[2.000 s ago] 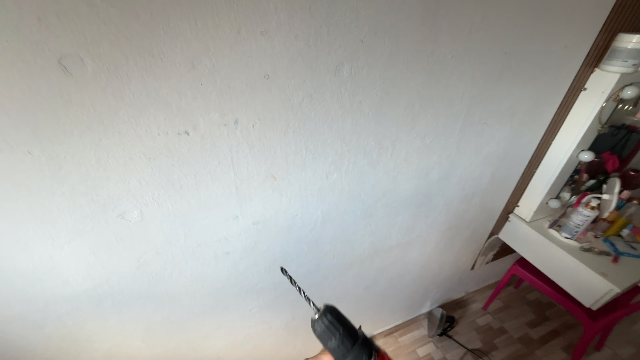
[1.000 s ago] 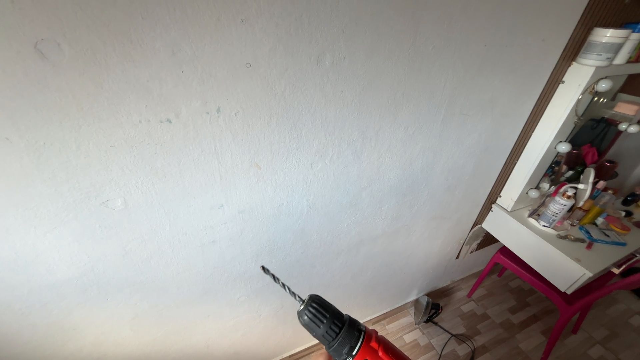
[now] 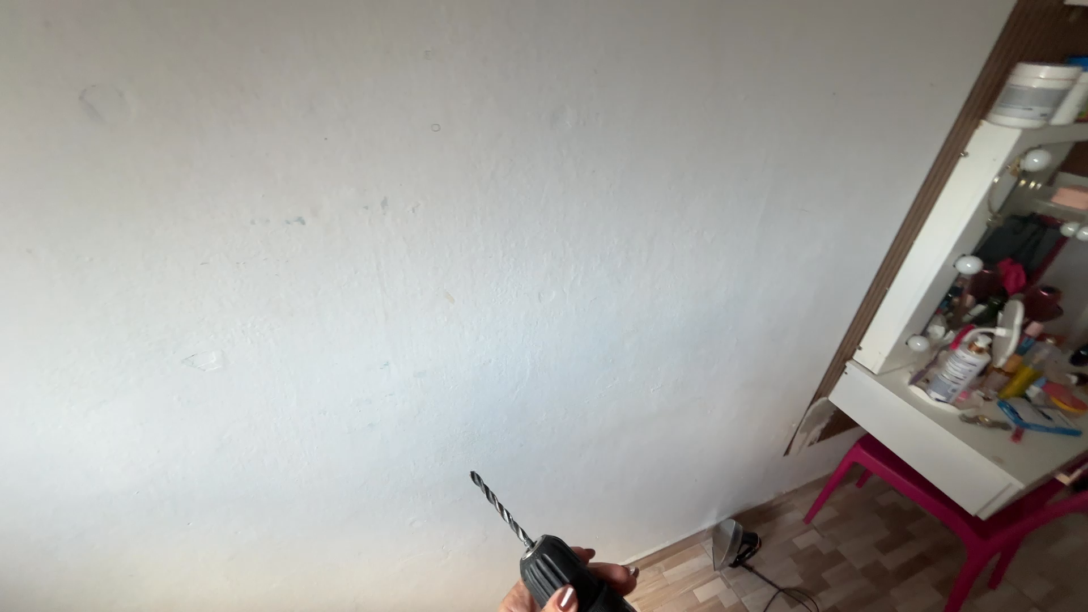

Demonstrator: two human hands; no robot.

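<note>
Near the bottom edge, a hand that looks like my left hand (image 3: 616,578) holds the black chuck (image 3: 557,568) of a power drill, its fingers and thumb wrapped around it. A spiral drill bit (image 3: 501,508) sticks out of the chuck, pointing up and to the left in front of the white wall (image 3: 408,255). Whether the bit touches the wall cannot be told. The rest of the drill lies below the frame, and my right hand is not in view.
At right stands a white vanity table (image 3: 926,433) with cosmetics, a bottle (image 3: 960,370) and a bulb-lit mirror. A white tub (image 3: 1033,95) sits on its top. Under it is a magenta plastic chair (image 3: 905,489). A corded object (image 3: 728,544) lies on the floor by the wall.
The hand now shows around the chuck, with more fingers visible than before. The drill's red body, in view a second ago, is out of the frame now.
</note>
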